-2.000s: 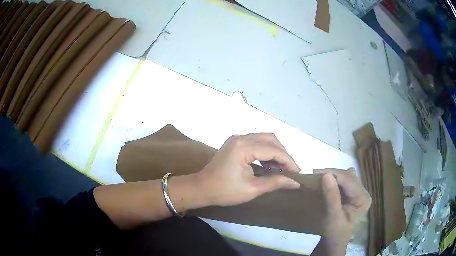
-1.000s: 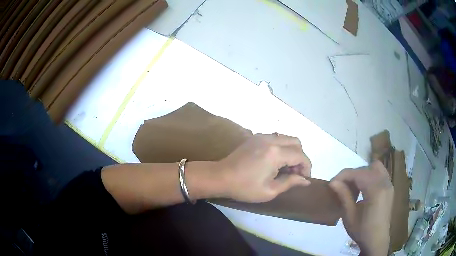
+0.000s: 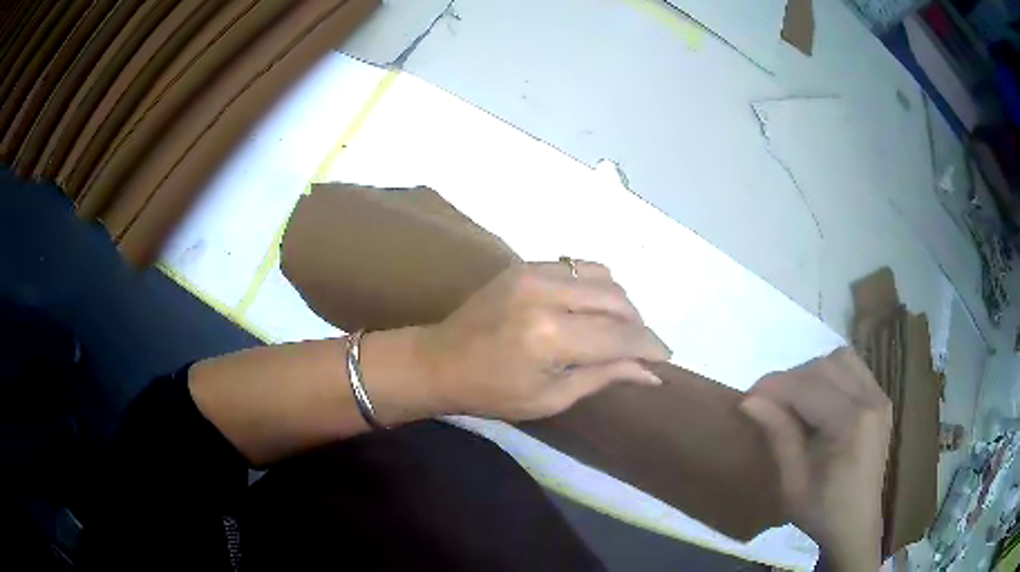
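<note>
A brown panel [image 3: 380, 251] lies slantwise over the white work sheet [image 3: 447, 145], its rounded left end flat on the sheet. My left hand [image 3: 548, 341], with a ring and a bracelet at the wrist, lies over the panel's middle, with its thumb and fingertips closed on the upper edge. My right hand [image 3: 828, 425] grips the panel's right end between thumb and fingers. The fingertips of my right hand are partly hidden. The panel part between the hands looks folded or doubled over.
A row of folded brown panels [image 3: 201, 145] lies at the left. A pile of loose brown panels [image 3: 923, 425] is at the right, partly behind my right hand. A small brown piece [image 3: 799, 25] lies at the far top. Shiny clutter [image 3: 979, 492] sits at the far right.
My left hand has moved slightly left and up, its fingers now flatter over the panel. The panel's left end has moved up and left. My right hand still holds the right end.
</note>
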